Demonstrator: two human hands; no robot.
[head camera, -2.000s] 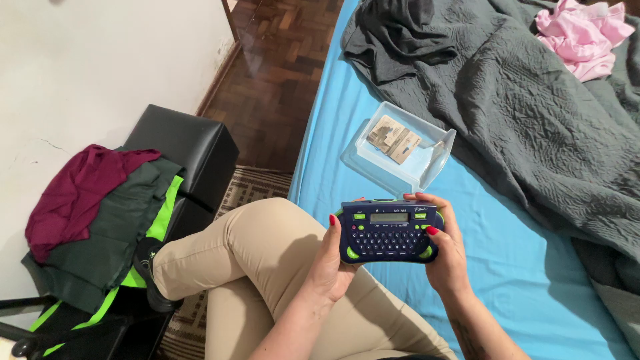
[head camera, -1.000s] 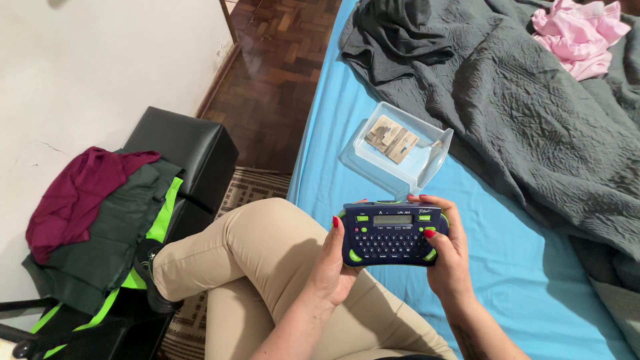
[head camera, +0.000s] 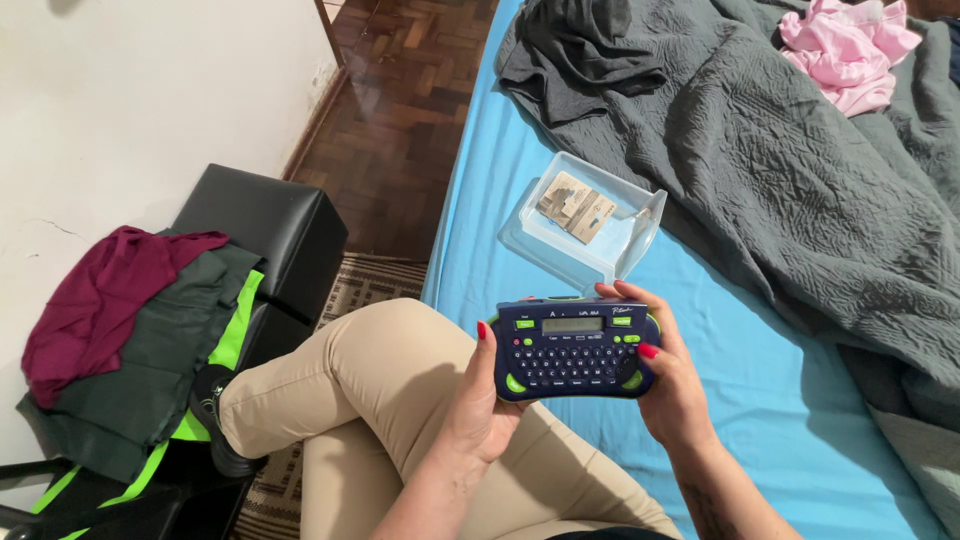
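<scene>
A dark blue handheld label maker (head camera: 574, 367) with green keys, a small keyboard and a narrow display is held above my lap. My left hand (head camera: 480, 405) grips its left end, thumb along the side edge. At the right end, my right hand (head camera: 671, 375) curls its fingers behind the top, and its thumb lies on or close above the keys beside the display. Just beyond the label maker, a clear plastic bin (head camera: 540, 244) rests on the blue sheet with a printed cardboard package (head camera: 577, 208) inside it.
The blue-sheeted bed (head camera: 757, 375) carries a crumpled grey quilt (head camera: 810, 202), a dark grey garment (head camera: 581, 56) and pink cloth (head camera: 851, 52). Left of my crossed legs (head camera: 390, 360), maroon cloth (head camera: 112, 307) and dark green cloth (head camera: 176, 322) drape near a black padded seat (head camera: 259, 225).
</scene>
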